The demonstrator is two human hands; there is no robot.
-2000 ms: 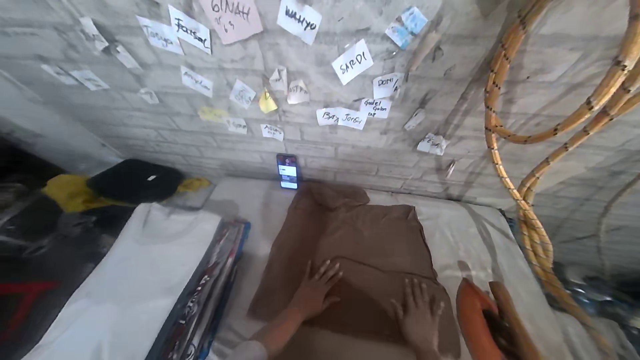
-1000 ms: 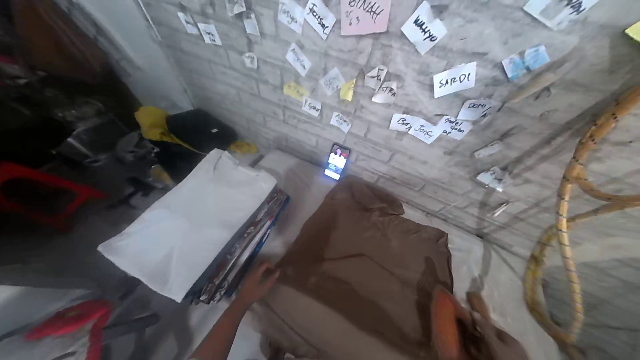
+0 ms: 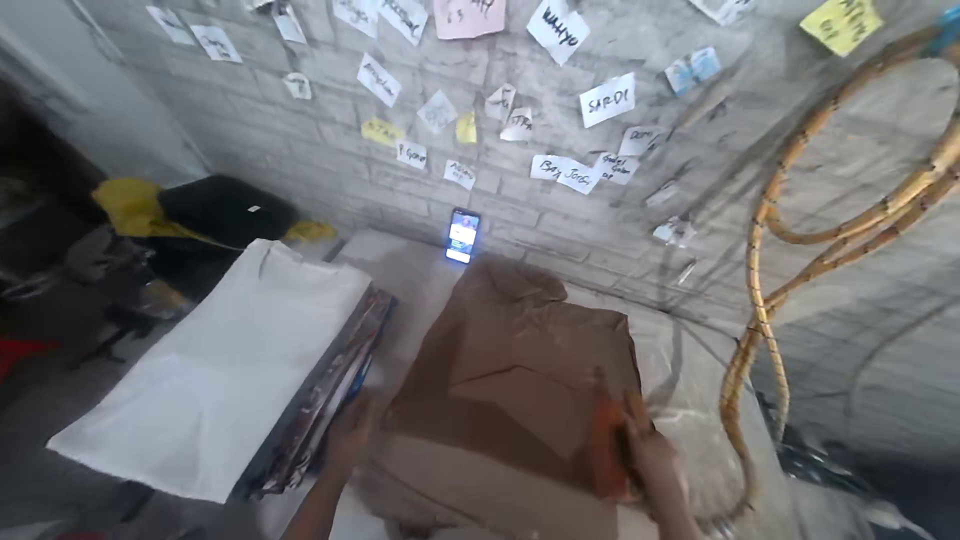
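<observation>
A brown garment (image 3: 517, 360) lies spread on the pale covered table, creased near its top and folded over at its lower part. My right hand (image 3: 651, 442) is closed on the handle of an orange clothes iron (image 3: 611, 450), which is over the garment's right part; both are blurred. My left hand (image 3: 349, 431) is low, between the garment's left edge and a stack of folded garments (image 3: 322, 405). Blur hides its fingers and whether they hold anything. A white cloth (image 3: 217, 360) covers the top of that stack.
A lit phone (image 3: 463, 235) leans against the brick wall behind the garment. Paper notes bearing writing cover the wall. Looped yellowish hose or cable (image 3: 757, 300) hangs at the right, down to the table. Black and yellow cloths (image 3: 225, 206) lie at the back left.
Two seconds ago both hands lay flat on the garment and the iron stood at its right. My right hand has taken hold of the iron; my left hand has moved to the garment's left edge.
</observation>
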